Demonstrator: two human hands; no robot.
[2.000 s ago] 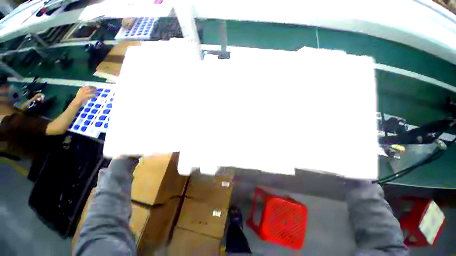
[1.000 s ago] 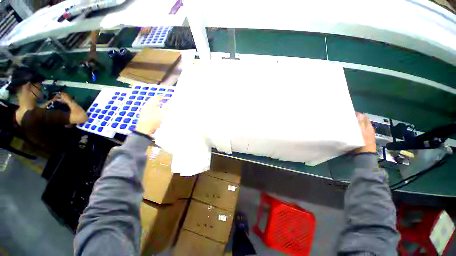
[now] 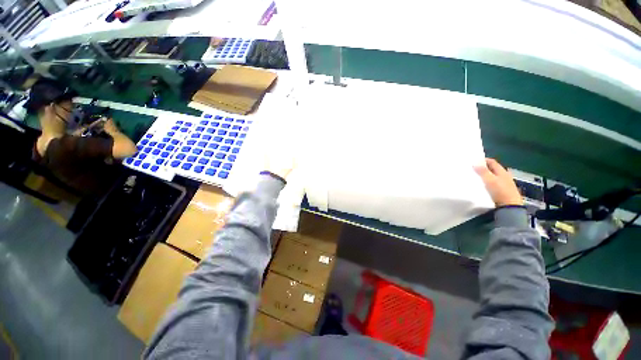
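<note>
A stack of large bright white sheets (image 3: 393, 144) lies on the green bench in front of me, its front edge near the bench edge. My right hand (image 3: 500, 184) rests on the stack's right front corner, fingers on top. My left hand (image 3: 285, 167) is over the left part of the white stack, washed out by glare. Its fingers are hard to make out, so its grip cannot be told. White trays with rows of blue pieces (image 3: 207, 144) lie left of the stack.
Brown cardboard sheets (image 3: 234, 88) lie behind the trays. A black crate (image 3: 125, 235) and cardboard boxes (image 3: 299, 271) stand below. A red stool (image 3: 397, 316) is on the floor. A person (image 3: 74, 144) works at left. A black cable (image 3: 590, 249) and small parts lie at right.
The white stack, held up in front of me two seconds ago, now lies on the bench. My left hand has moved right, from the stack's left side onto its left part.
</note>
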